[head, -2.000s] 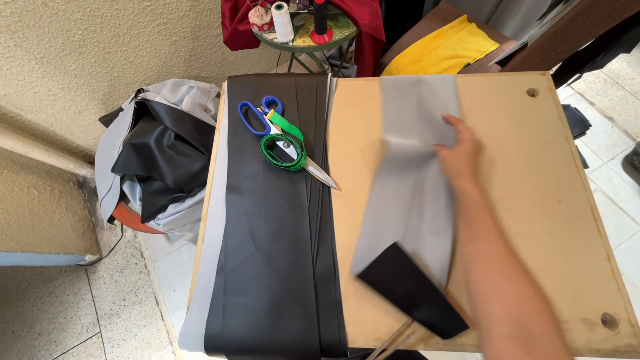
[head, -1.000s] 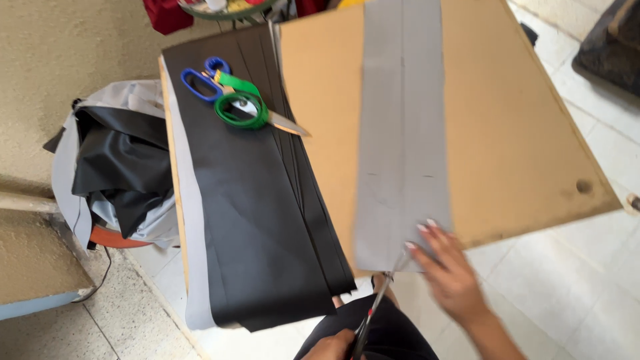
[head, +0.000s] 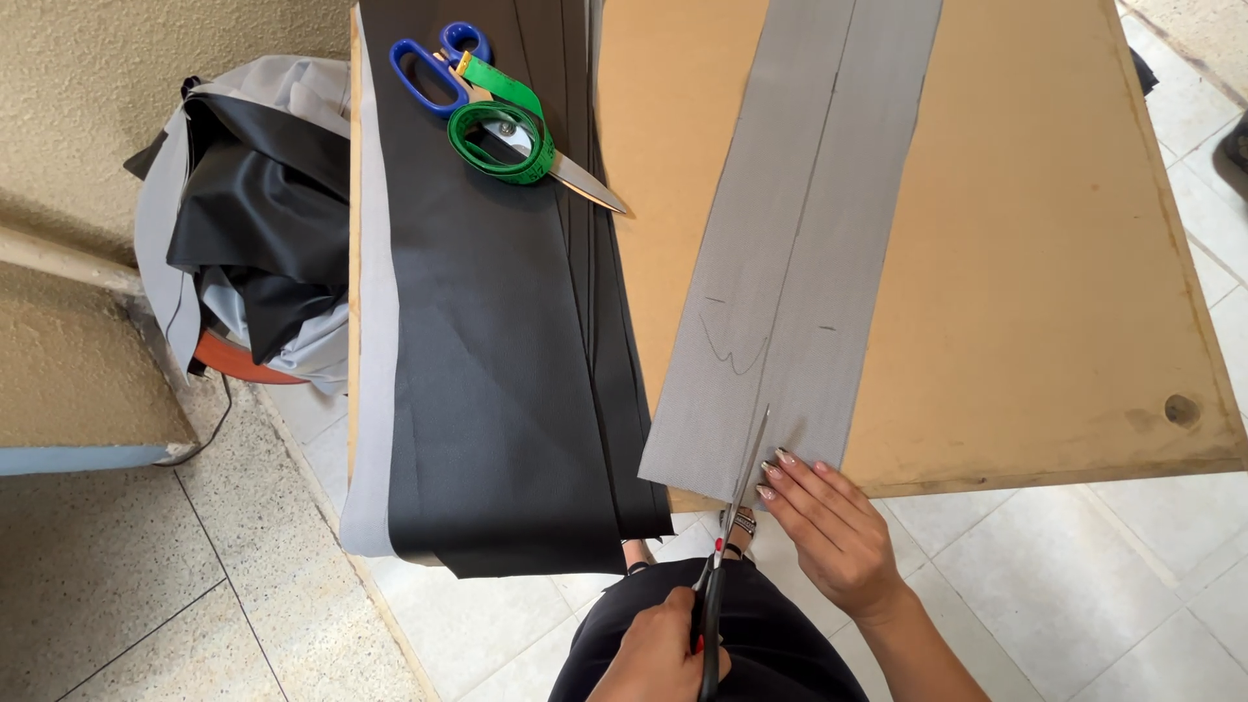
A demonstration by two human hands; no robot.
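My left hand [head: 658, 648] grips the black handles of a pair of scissors [head: 717, 585] at the bottom centre. Their blades lie at the near end of a grey fabric strip [head: 809, 224], along a dark lengthwise line; one blade tip shows on top. Flat on the strip's near right corner, my right hand [head: 843, 531] rests with fingertips beside the blades and holds no tool. The strip bears short pencil-like marks and a wavy line. Blue-handled scissors [head: 429, 83] and a coiled green measuring tape [head: 502, 146] lie on layered black material [head: 487, 341].
The wooden board [head: 1024, 273] carries the fabrics, and its near edge has a hole at the right corner. Black material overhangs the near edge. At left, heaped black and grey fabric [head: 258, 195] sits over an orange container [head: 244, 359] beside the wall. A cable [head: 219, 419] runs along the floor.
The black piece earlier lying across the grey strip's near end is off it. My left hand with scissors has come into view, and the blades now reach onto the strip. The view has shifted closer.
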